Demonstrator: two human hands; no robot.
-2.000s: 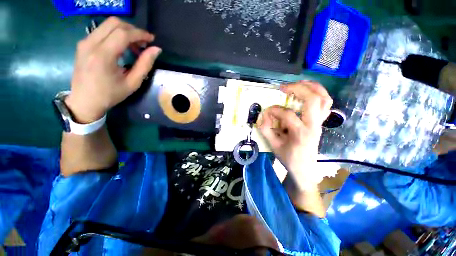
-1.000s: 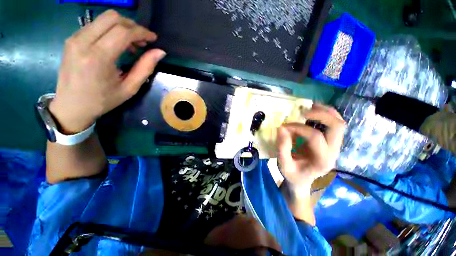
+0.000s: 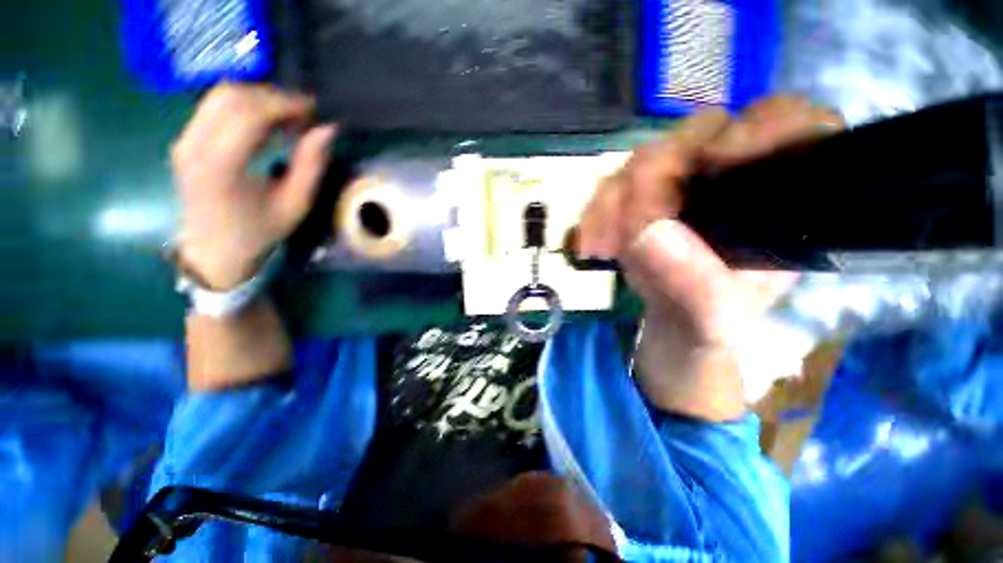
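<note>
My right hand (image 3: 671,209) is closed around the thick black handle of the electric screwdriver (image 3: 847,187), which lies nearly level and points left over the jig's right side. The cream-white jig (image 3: 484,275) holds a small black insert part (image 3: 535,224). A grey-black ring part (image 3: 535,311) sits at its near edge. My left hand (image 3: 242,187) is raised left of the black fixture plate (image 3: 423,225); its thumb and finger are curled towards each other with a gap, and no thing shows between them. The picture is blurred.
The black screw tray (image 3: 462,99) lies behind the jig, with blurred silver screws. A blue parts bin (image 3: 138,44) stands left of it and another blue bin (image 3: 757,55) right. Clear blister trays (image 3: 880,44) lie far right. A brown carton (image 3: 786,423) shows below right.
My right hand has taken hold of the screwdriver, which hung at the right before, and brought it over the jig's right side. My left hand stays curled. The camera view has shifted.
</note>
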